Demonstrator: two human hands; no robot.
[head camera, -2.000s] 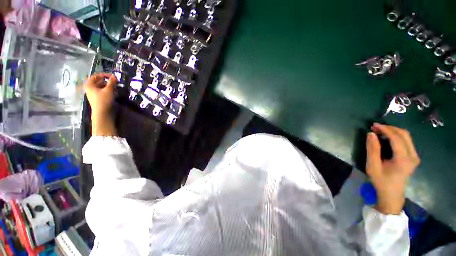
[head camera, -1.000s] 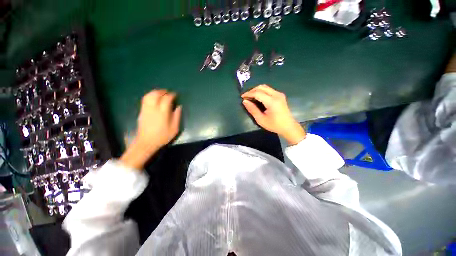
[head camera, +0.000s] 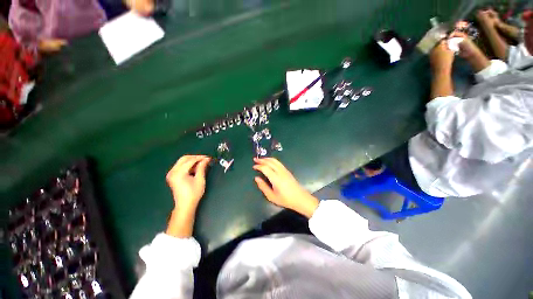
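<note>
Silver spring clips (head camera: 225, 164) lie loose on the green mat between and beyond my hands, some in small clusters. My left hand (head camera: 190, 175) is left of them, its thumb and fingertips together close to the nearest clip; whether they hold something small cannot be told. My right hand (head camera: 279, 182) is on the right, its fingers slightly apart, with the fingertips at the lower edge of another clip cluster (head camera: 261, 150). No held thing can be made out in it. Behind these, a row of clips (head camera: 231, 121) stands across the mat.
A black tray of clipped units (head camera: 96, 233) is at lower left. A white pad (head camera: 305, 89) with a red pen lies beyond the clip row, more clips (head camera: 349, 93) right of it. A white sheet (head camera: 131, 36) lies at far left. People work at right, near a blue stool (head camera: 390, 195).
My left hand has moved from the filled tray across the mat to the loose clips. My right hand stays near the clips. The view has swung right, bringing in the neighbours and the far side.
</note>
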